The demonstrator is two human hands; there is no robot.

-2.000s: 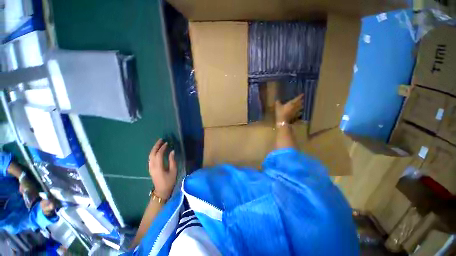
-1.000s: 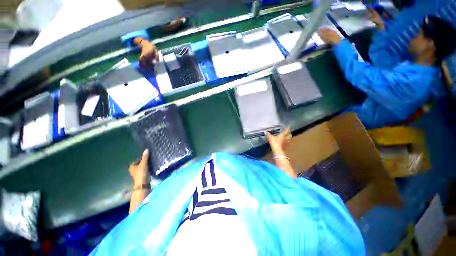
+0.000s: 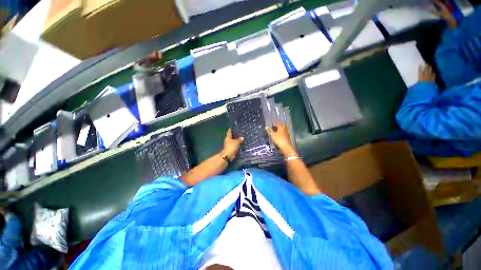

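Observation:
A fanned stack of bagged keyboards point(image 3: 250, 122) stands on the green bench in front of me, the front one black with a grid of keys under glossy wrap. My left hand point(image 3: 231, 145) grips its left edge. My right hand point(image 3: 278, 138) grips its right side. Another stack of bagged keyboards point(image 3: 162, 154) lies on the bench to the left, partly behind my left forearm. A stack of grey flat pieces point(image 3: 331, 100) with a white label lies to the right.
Open retail boxes point(image 3: 205, 71) line the conveyor beyond the bench. A bulk carton point(image 3: 416, 195) with dark pieces stands at right. A silver bag point(image 3: 50, 228) lies at bench left. A co-worker in a blue smock point(image 3: 440, 113) is at right. A brown carton point(image 3: 113, 26) is upper left.
My hands have come closer together, now both on one fanned stack in the middle. The bagged keyboards at left now lie without a hand on them. The view has shifted.

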